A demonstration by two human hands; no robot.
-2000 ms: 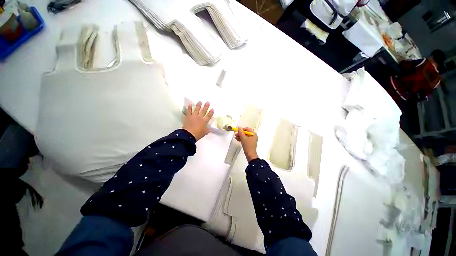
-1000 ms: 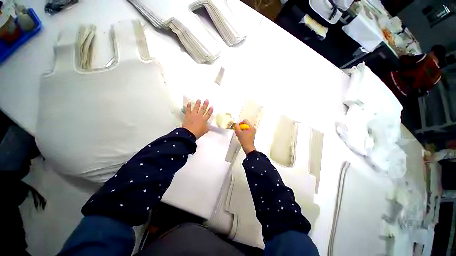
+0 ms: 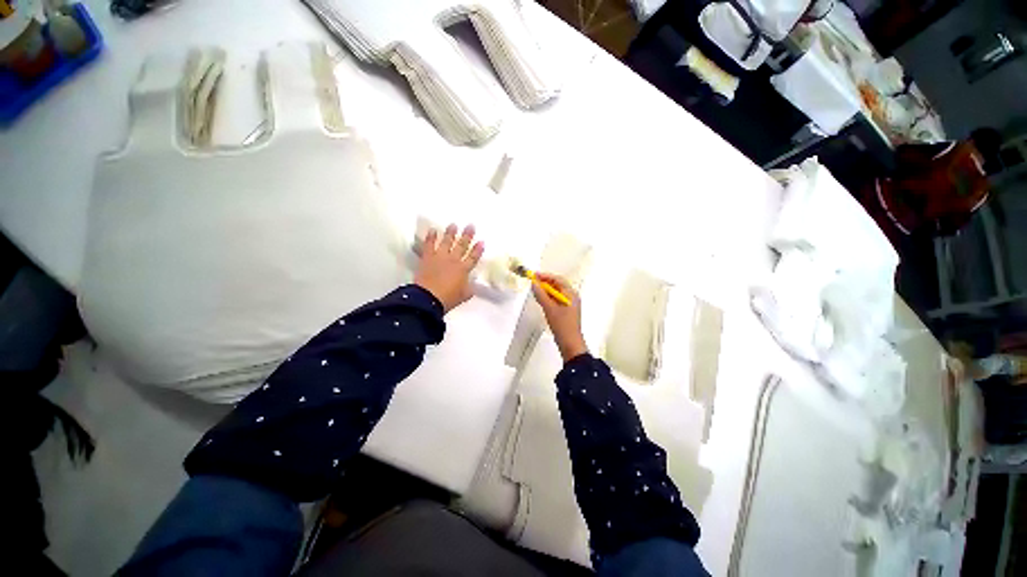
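Observation:
My right hand [image 3: 561,311] holds a glue brush by its yellow handle [image 3: 551,292]. The brush tip points left, at the round cream opening of the glue container [image 3: 501,273]. Whether the bristles touch the glue is too small to tell. My left hand [image 3: 449,268] lies on the whitish container beside the opening, fingers spread; its grip cannot be made out. A cut panel [image 3: 642,428] with strap arms lies to the right, partly under my right forearm. Grey-beige sheet shows through its U gap [image 3: 637,327].
A thick stack of panels [image 3: 231,248] lies left. More layered strap pieces [image 3: 434,85] lie at the back, a blue tray [image 3: 79,68] far left, crumpled white material [image 3: 828,271] right. Another panel pile [image 3: 805,473] lies lower right. A person in red [image 3: 935,192] is beyond the table.
The brush has tilted, its tip now up and left, and the yellow handle shows more than a second ago. My left hand has stayed beside the opening.

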